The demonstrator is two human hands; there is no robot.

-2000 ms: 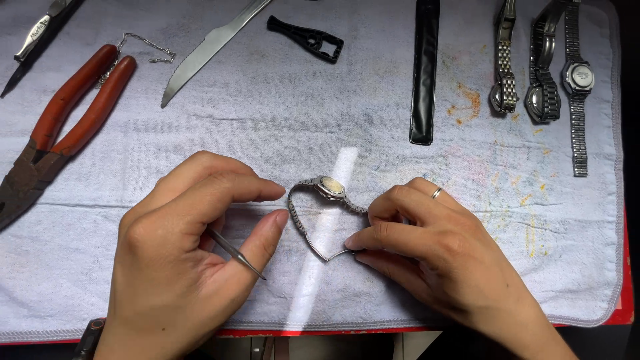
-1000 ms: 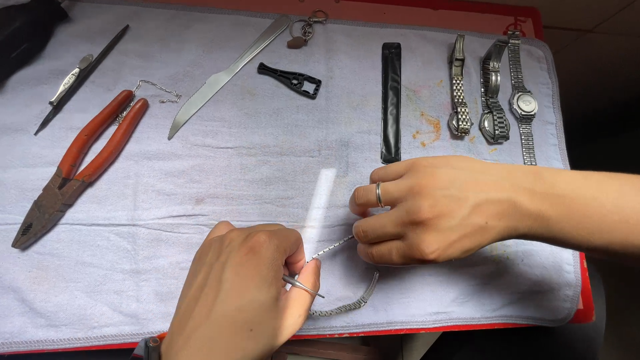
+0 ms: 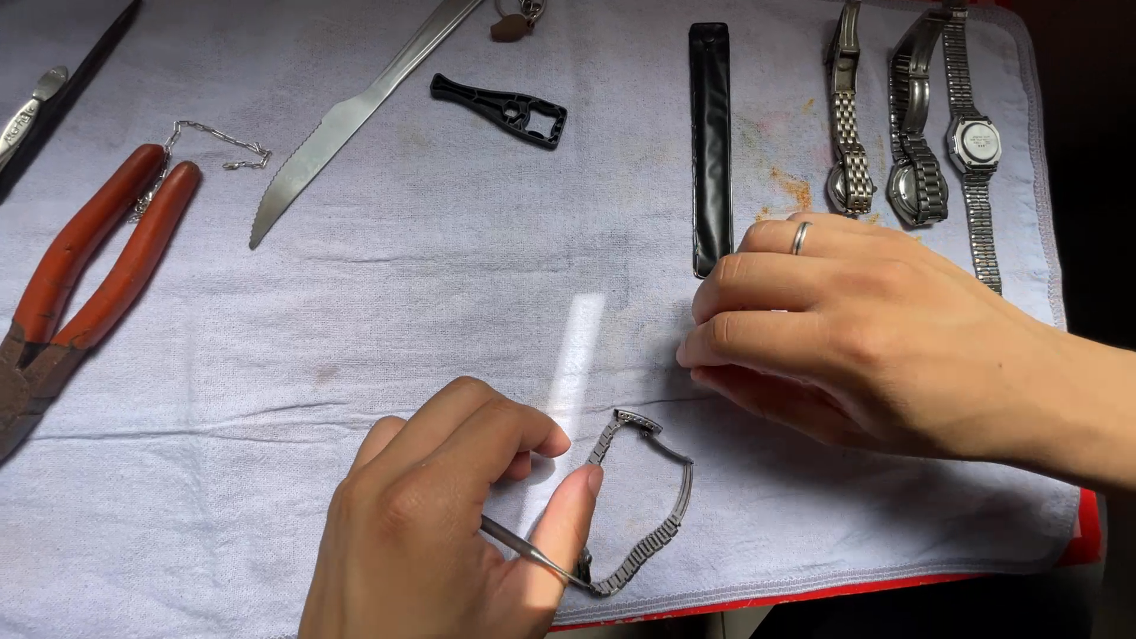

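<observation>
Near the front edge of the pale cloth lies a small metal-bracelet wristwatch, its band spread in a loop. Beside its left side is my left hand, with a thin pointed metal tool held in the palm under the thumb. The thumb and index finger are apart, the thumb overlapping the band; whether it touches is unclear. The watch case is mostly hidden behind the thumb. My right hand, a ring on one finger, hovers up and right of the watch, fingers curled together, with nothing visible in them.
Pliers with orange handles, a fine chain, a serrated knife and a black plastic opener-like tool lie left and centre. A black sleeve and three metal-band watches lie right. A slim metal tool lies far left.
My right hand has let go of the bracelet and moved away from it. My left thumb and index finger have spread apart, and the band now lies in a loop on the cloth.
</observation>
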